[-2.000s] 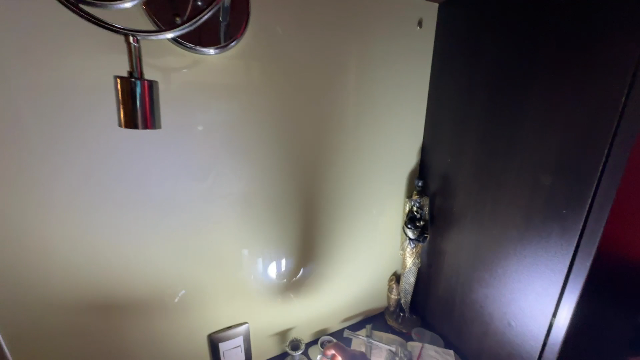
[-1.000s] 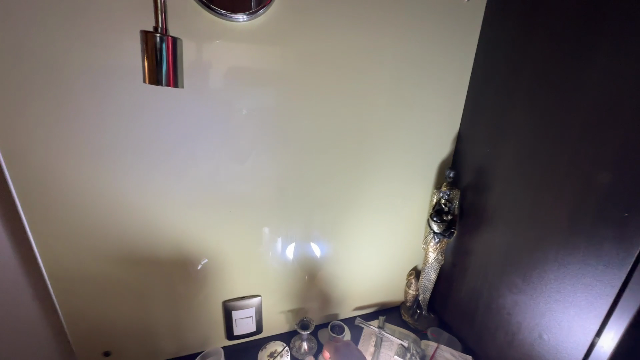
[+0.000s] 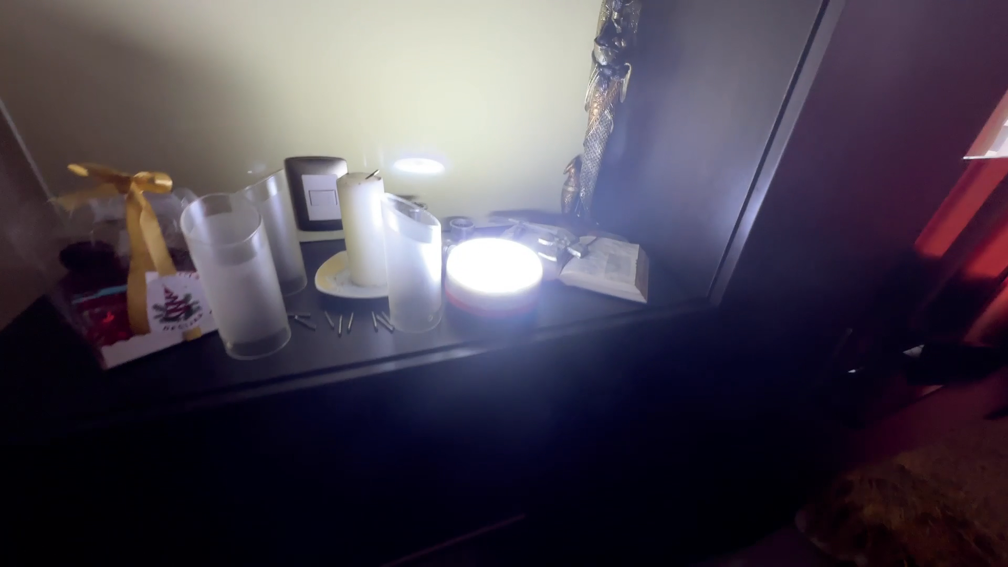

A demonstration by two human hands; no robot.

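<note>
Neither of my hands shows in the head view. A round lamp with a red band glows brightly on the dark shelf. Left of it stands a frosted glass cylinder, and behind that a cream pillar candle rests on a small pale dish. Two more cylinders, a front one and a rear one, stand farther left. Several small metal screws or pins lie in front of the dish. An open book or folded paper lies right of the lamp, with small metal parts beside it.
A gift package with a gold ribbon and a printed tag sits at the left. Behind the candle is a wall switch. A tall ornate figurine stands near the dark side panel. Red fabric hangs far right.
The view has swung down from the wall and its metal light fixture to the shelf. The lit lamp, the candle and the gift package are now in sight.
</note>
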